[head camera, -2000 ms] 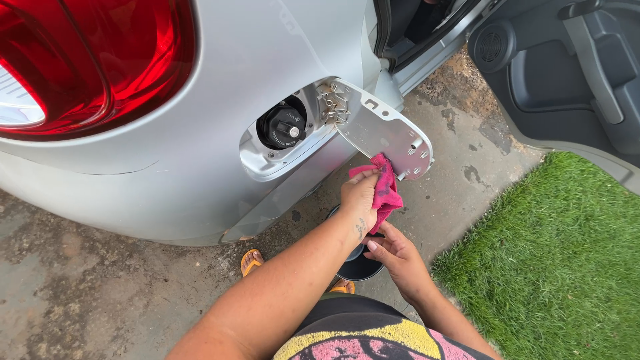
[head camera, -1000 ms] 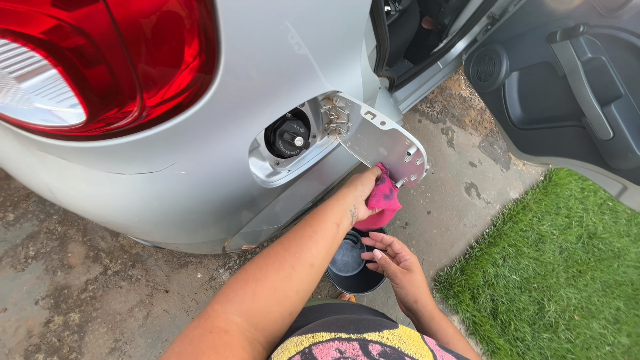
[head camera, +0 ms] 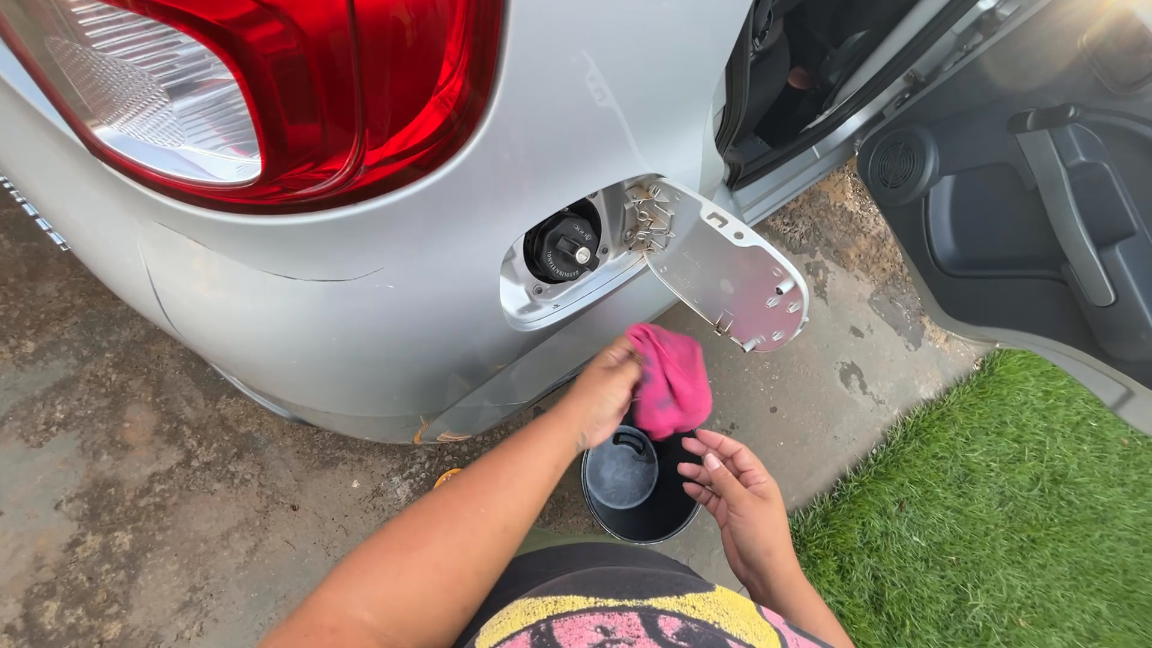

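My left hand [head camera: 605,391] grips a pink cloth [head camera: 672,382] with dark smudges, hanging just below the opened fuel filler flap [head camera: 733,274] of a silver car. The cloth and the flap look slightly apart. Inside the filler recess sits a black fuel cap [head camera: 565,246], closed in place, with a keyhole at its middle. Under the cloth is a black bucket [head camera: 670,513] with a grey round container [head camera: 621,468] in it. My right hand [head camera: 733,486] is over the bucket's right rim, its fingers apart and holding nothing.
The red and clear tail light [head camera: 360,81] is at upper left on the scratched bumper [head camera: 270,306]. An opened car door [head camera: 1008,207] reaches in from the upper right. Stained concrete [head camera: 135,486] lies below, with grass [head camera: 999,504] at lower right.
My left hand has drawn the pink cloth back from the flap's lower end, toward the bucket. My right hand stays near the bucket. The view has moved closer to the car.
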